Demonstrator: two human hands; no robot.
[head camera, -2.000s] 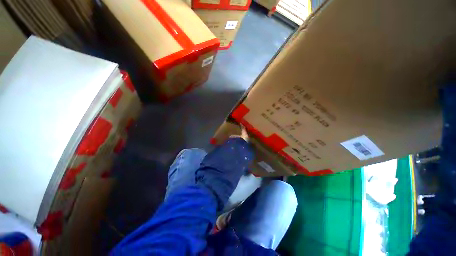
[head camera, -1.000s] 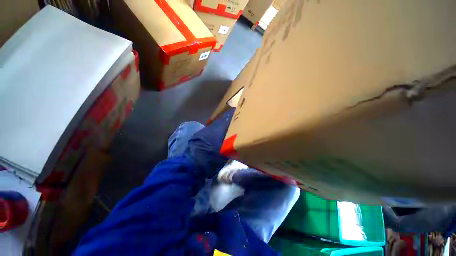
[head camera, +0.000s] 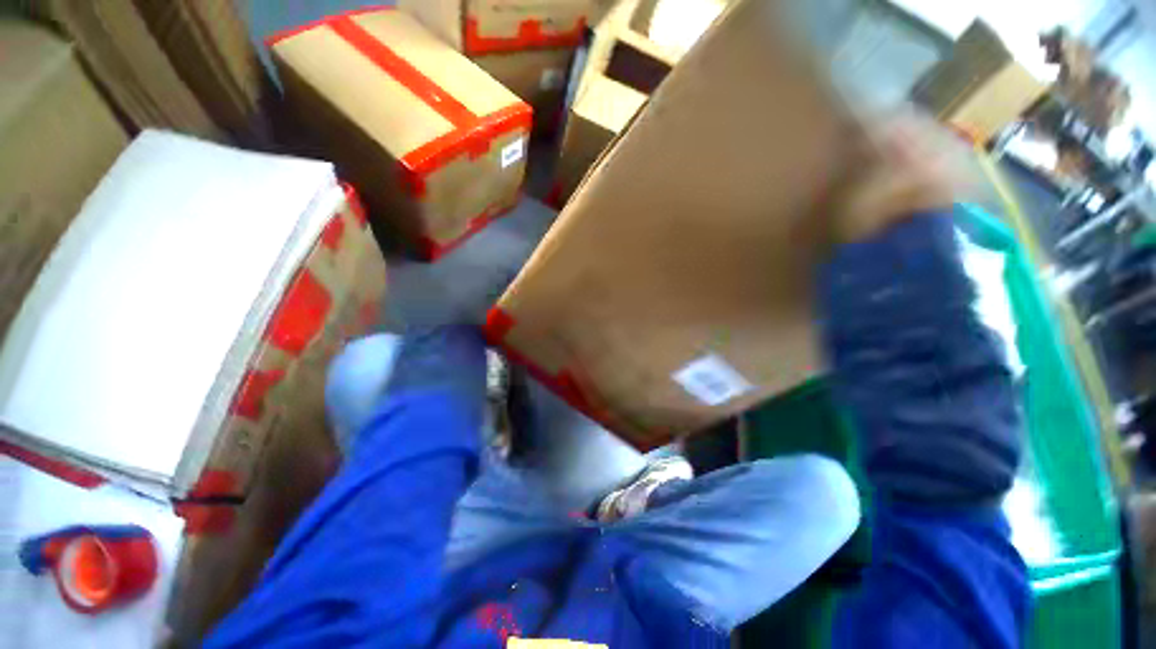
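A large brown carton (head camera: 685, 241) stands tilted before me, with red tape along its lower edge and a white barcode label on its side. My right hand (head camera: 900, 171) is blurred at the carton's upper right part and grips it there. My left arm reaches to the carton's lower left corner; the left hand itself is hidden behind the sleeve and carton, so its grip does not show.
White liner sheets (head camera: 165, 292) lie on a taped carton at left. A red-and-blue tape dispenser (head camera: 99, 571) is at lower left. A sealed carton (head camera: 406, 114) stands ahead. A green crate (head camera: 1059, 444) is at right. Flattened cartons (head camera: 165, 64) stand upper left.
The carton has turned and now shows its labelled side, lower and farther from me. My right hand and forearm have come into clear view at right. The view has shifted, showing more of the dispenser.
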